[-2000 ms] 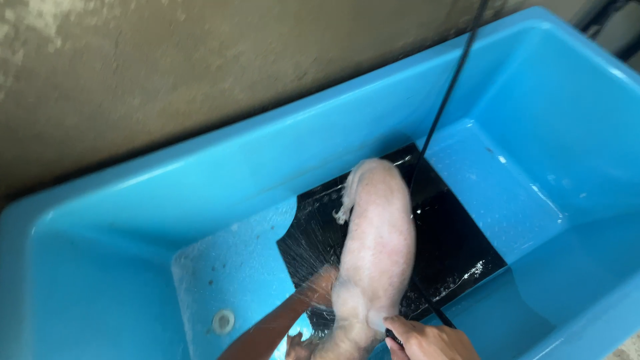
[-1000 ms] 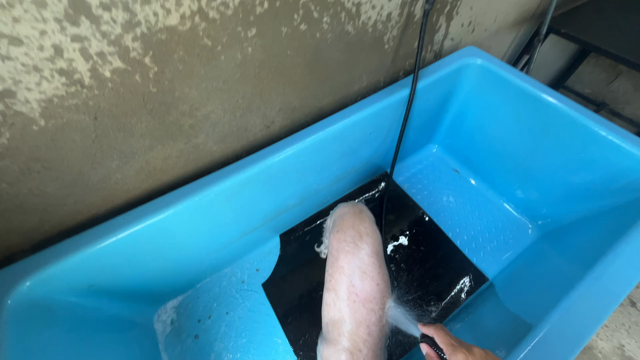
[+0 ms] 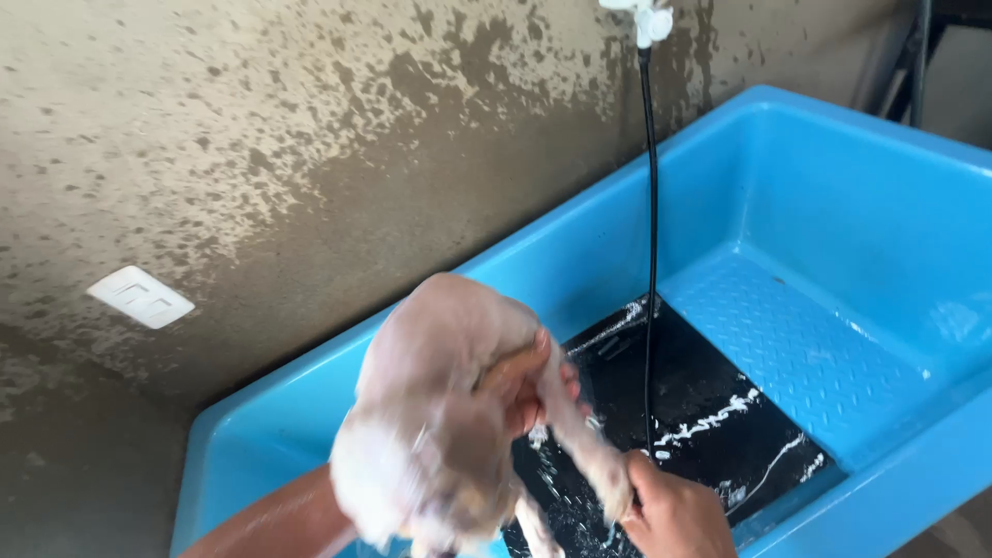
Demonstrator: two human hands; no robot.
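Observation:
A wet, pale short-haired dog (image 3: 442, 387) is raised at the middle of the view, its blurred head low in the frame. My left arm passes behind its body from the lower left, and my left hand (image 3: 535, 387) comes out on the far side, curled around the upper part of a leg. At the lower right, my right hand (image 3: 682, 504) is closed around the lower end of that leg. A black hose (image 3: 651, 232) hangs down to near my right hand; its lower end is hidden.
Around the dog is a blue plastic tub (image 3: 868, 194) with a ribbed floor. A black mat (image 3: 697, 387), wet with foam, lies inside. Behind stands a water-splashed wall (image 3: 349, 155) with a white switch plate (image 3: 142, 297) and a white fitting (image 3: 653, 25) at the hose top.
The dog has turned, with its head now toward me. My right hand has gone from a spraying nozzle to the dog's leg. My left hand, unseen one second ago, shows again. The view has shifted.

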